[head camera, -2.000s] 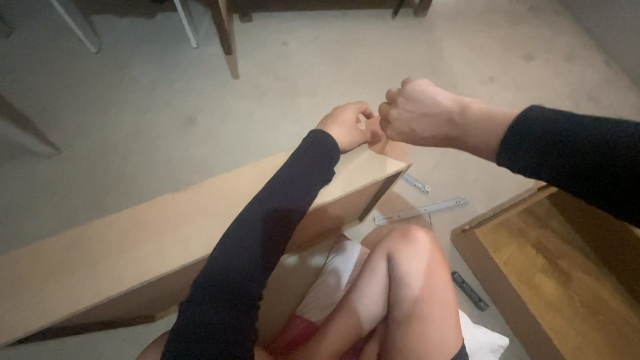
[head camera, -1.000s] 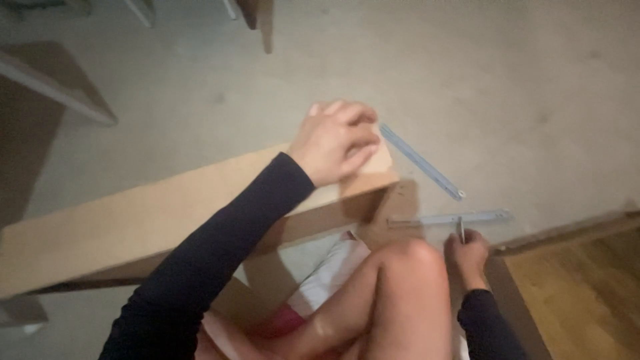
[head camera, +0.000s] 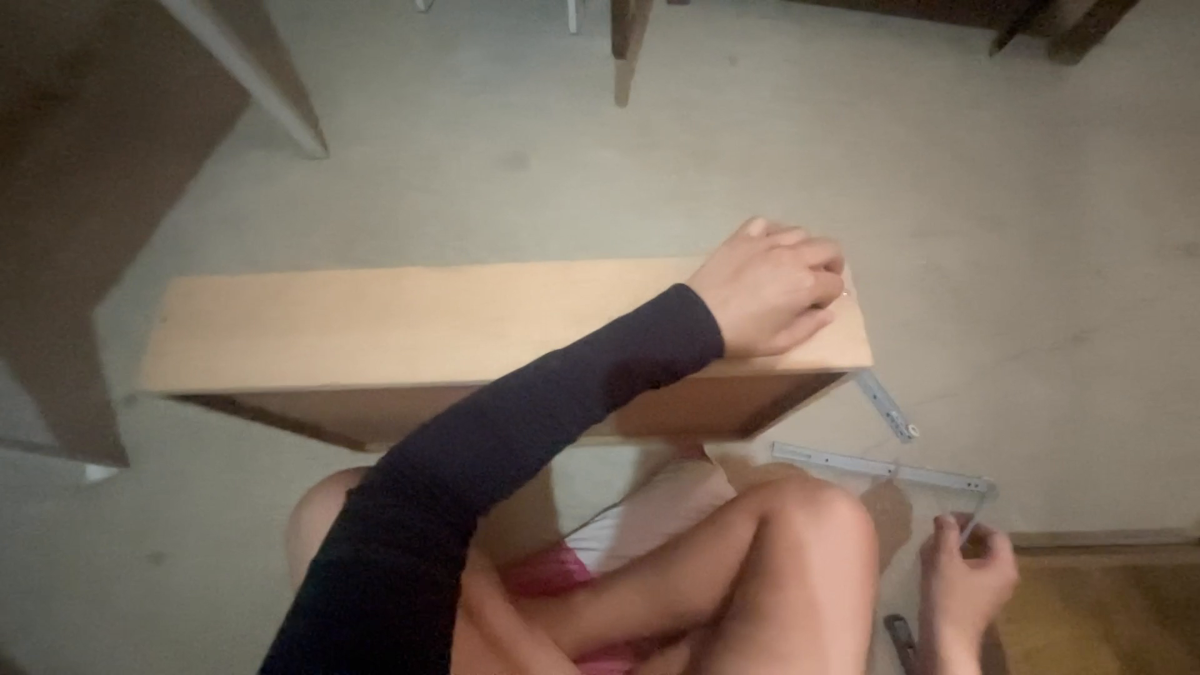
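Observation:
A shallow light-wood drawer box (head camera: 422, 328) stands on its side across the floor in front of my crossed legs. On its right end rests my left hand (head camera: 773, 286), fingers curled down near the corner; whether it grips anything there is hidden. My right hand (head camera: 970, 567) is low at the right, pinching a thin, light, rod-like item (head camera: 973, 521) between thumb and finger. Just above that hand a metal drawer slide (head camera: 881, 466) lies on the floor. A second metal slide (head camera: 886, 405) sticks out from behind the box's right corner.
Near my right wrist lies a dark-handled tool (head camera: 900, 642), partly cut off. A wooden panel or drawer (head camera: 1106, 600) is at the lower right. Pale furniture legs (head camera: 272, 103) stand at the upper left, and dark wooden legs (head camera: 630, 47) at the top. A cushion (head camera: 656, 506) is between my legs and the box.
My right hand has gone from beside my left hand, above the box's corner, down to the lower right near the slide. My left hand remains at the box's right end. The view has shifted.

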